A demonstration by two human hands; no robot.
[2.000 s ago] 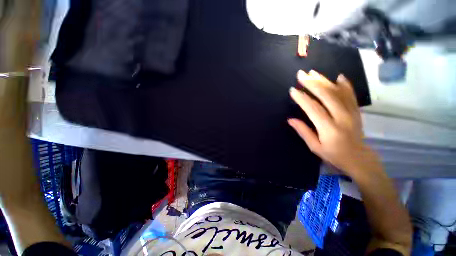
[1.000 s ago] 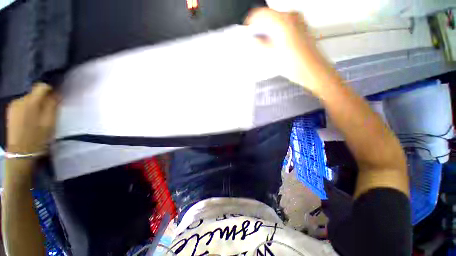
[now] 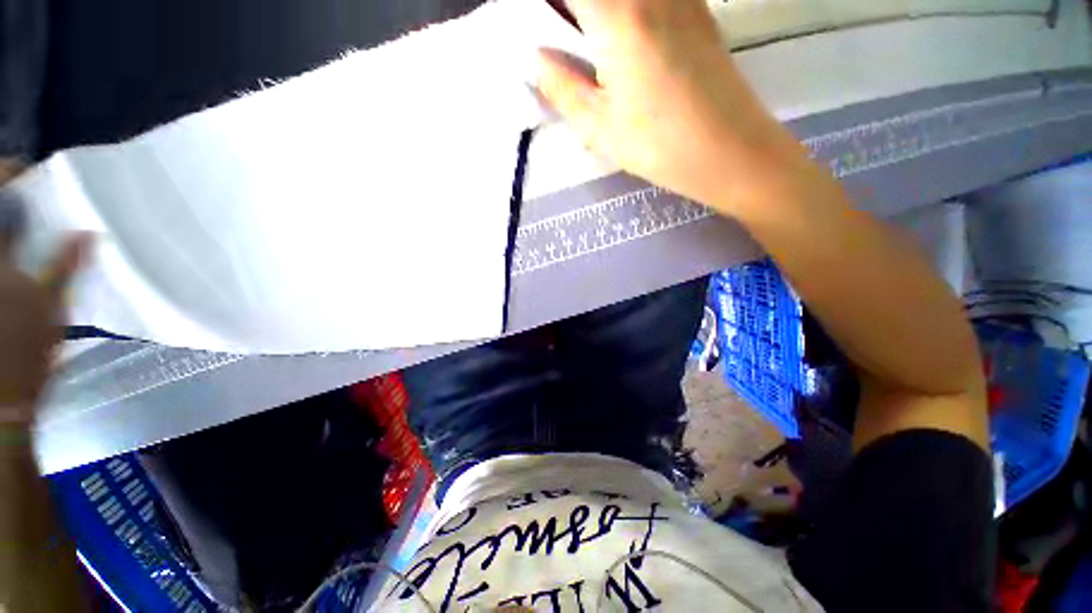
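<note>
A white fabric piece point(image 3: 311, 228) with a thin black right edge lies across the table's front, its lower edge near the ruler-marked border. Black fabric point(image 3: 228, 54) lies behind it. My left hand point(image 3: 30, 311) is blurred and cut off by the left edge; its fingers are closed on the piece's left end. My right hand point(image 3: 623, 90) is at the piece's upper right corner, thumb against the white fabric. Its fingertips are cut off by the top edge, so its grip cannot be told. The machine head and needle are out of view.
The table's grey ruler-marked edge point(image 3: 599, 240) slants up to the right. Below it are a blue crate point(image 3: 760, 341) right of my lap, another blue crate point(image 3: 132, 527) at lower left, a red basket point(image 3: 395, 449), dark cloth, and a blue container point(image 3: 1036, 419) at far right.
The broad black panel with my right hand flat on it gave way to a white piece between both hands. Since then the white piece shifted left and flattened onto the table; my left hand moved left.
</note>
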